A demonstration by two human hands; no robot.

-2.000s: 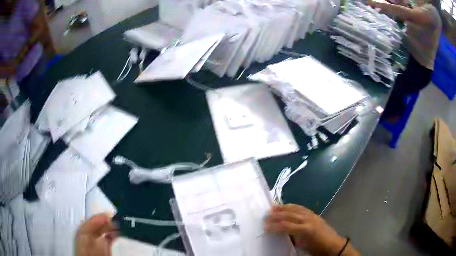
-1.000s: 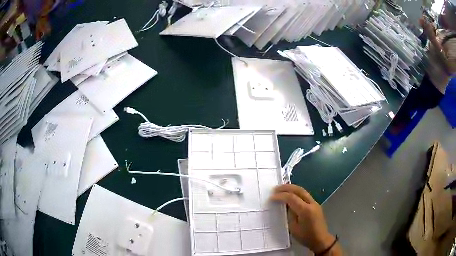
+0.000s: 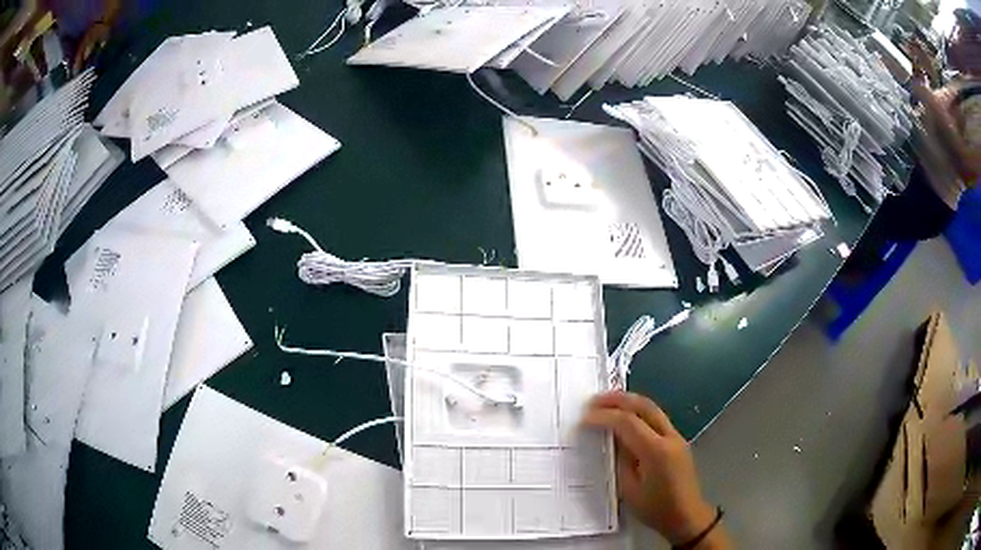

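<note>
A white rear housing (image 3: pixel 511 312) lies in front of me with its ribbed inner side up. A thin white cable (image 3: pixel 344 352) comes out of its middle recess and runs left over the rim; its end lies on the dark green table. My right hand (image 3: pixel 656 462) grips the housing's right edge, fingers on top. My left hand is out of the picture. At least one more panel lies under the housing. A housing with a raised block (image 3: pixel 288 501) lies at lower left, smooth face up. A bundled cable (image 3: pixel 360 273) lies just behind the ribbed housing.
Loose housings (image 3: pixel 134 344) overlap at left. A single housing (image 3: pixel 624 231) lies behind, beside a pile of cabled housings (image 3: pixel 742 172). A long leaning row (image 3: pixel 667 43) stands at the far side. A person's arm (image 3: pixel 941 124) and a blue stool (image 3: pixel 866 285) are at right, cardboard (image 3: pixel 920 440) below.
My left hand has left the picture. The view has tilted further down. The ribbed housing now lies square in front of me, with my right hand still on its right edge.
</note>
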